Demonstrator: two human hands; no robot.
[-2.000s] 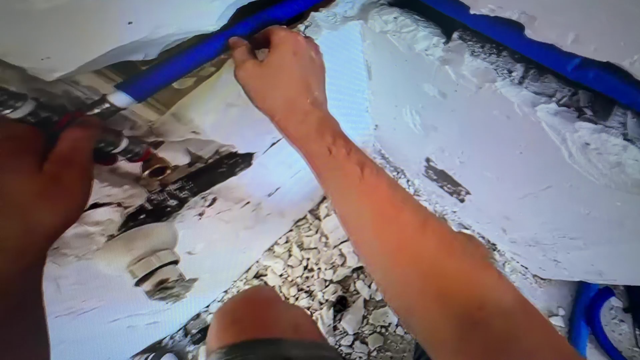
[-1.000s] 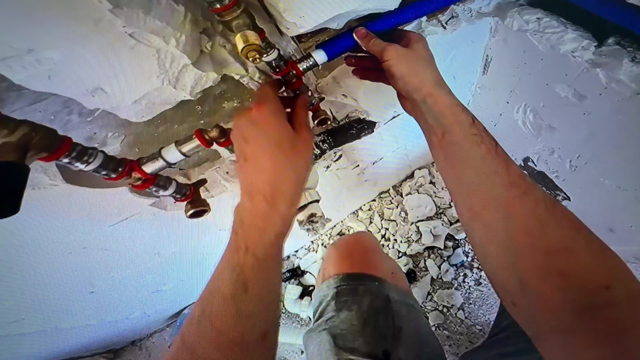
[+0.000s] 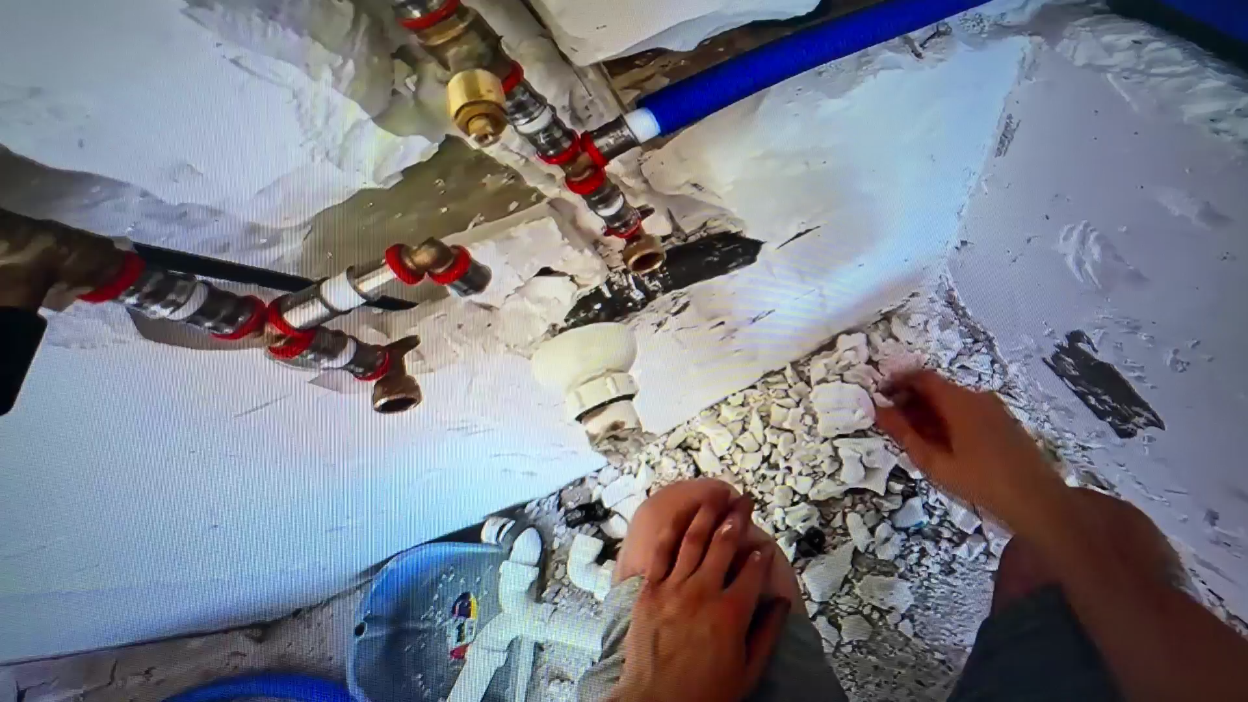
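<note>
My left hand [image 3: 697, 595] rests on my bent knee, holding nothing that I can see. My right hand [image 3: 960, 439] is over the plaster rubble [image 3: 780, 448], fingers bent and blurred; whether it holds anything is unclear. Away from both hands, a blue-sleeved pipe [image 3: 780, 68] joins a metal press tee [image 3: 585, 161] with red rings. Below that tee, a brass outlet elbow [image 3: 643, 252] faces down. A second run of press fittings [image 3: 312, 302] crosses the wall at left, ending in another brass elbow [image 3: 395, 388]. A white plastic drain fitting [image 3: 590, 370] protrudes from the wall between them.
A blue bucket [image 3: 400, 604] stands at the lower left, with white plastic drain pipes [image 3: 517, 604] in or over it. A blue hose [image 3: 258, 687] lies beside it. White wall [image 3: 1102, 244] rises at right, with a dark patch. Broken plaster edges surround the wall channels.
Both hands have left the pipework: my left hand has come down onto my knee, and my right hand has moved from the blue pipe to over the rubble.
</note>
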